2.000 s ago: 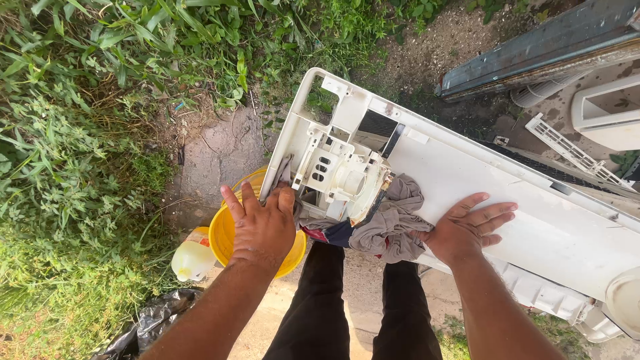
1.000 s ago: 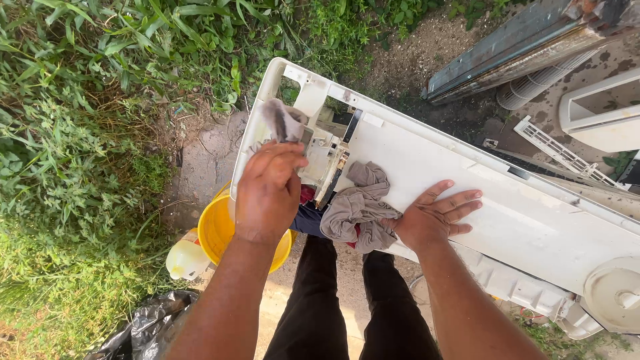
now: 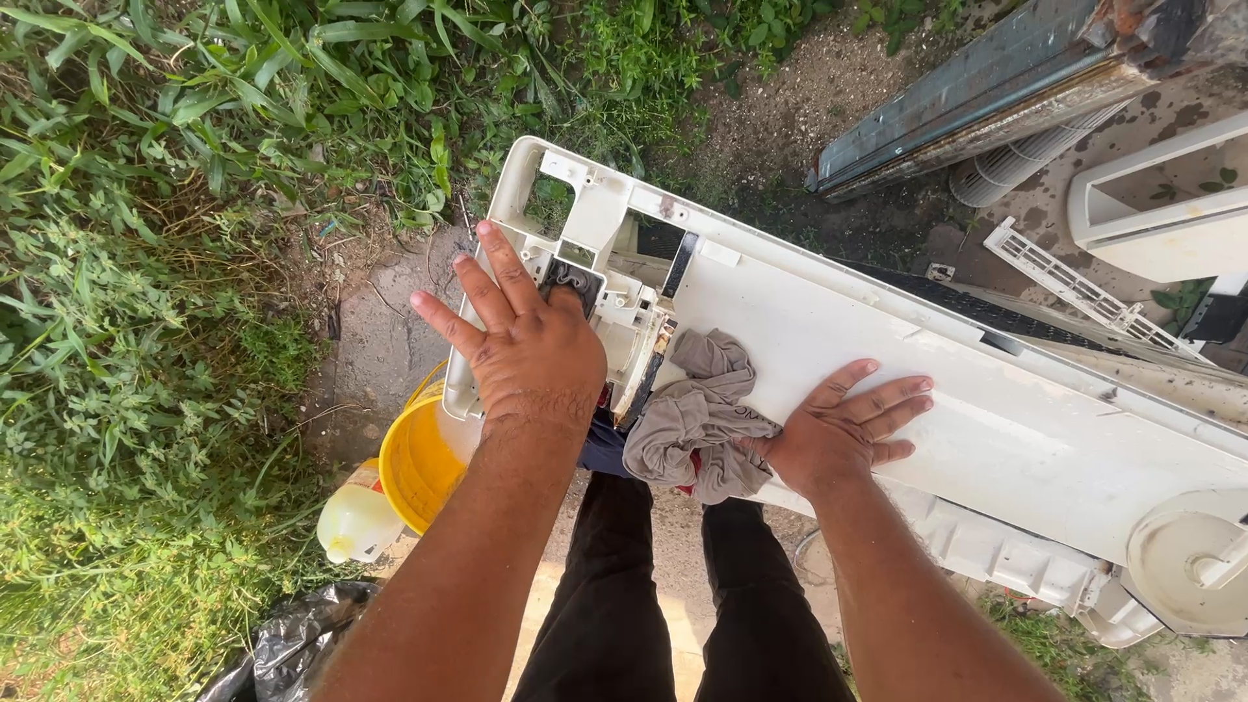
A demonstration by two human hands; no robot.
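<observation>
My left hand [image 3: 531, 346] lies over the left end of a white plastic air conditioner housing [image 3: 975, 400], its fingers spread and its thumb pressed on a dark grey cloth [image 3: 573, 280] tucked into a recess there. Part of that cloth is hidden by the hand. My right hand [image 3: 846, 429] rests spread on the smooth panel, its thumb touching the edge of a crumpled taupe cloth [image 3: 697, 419]. This second cloth bears dark print and hangs over the near edge of the housing, beside the moulded frame with slots.
A yellow bucket [image 3: 421, 463] and a plastic jug [image 3: 359, 522] stand at the lower left, near a black plastic bag [image 3: 312, 629]. A blue-grey metal beam [image 3: 960, 88], a cylindrical fan wheel [image 3: 1033, 151] and a slotted white part [image 3: 1082, 283] lie at the upper right.
One second ago my left hand held a greyish cloth raised over the housing's left end; now it is down in the recess with the fingers spread. My right hand has stayed on the panel.
</observation>
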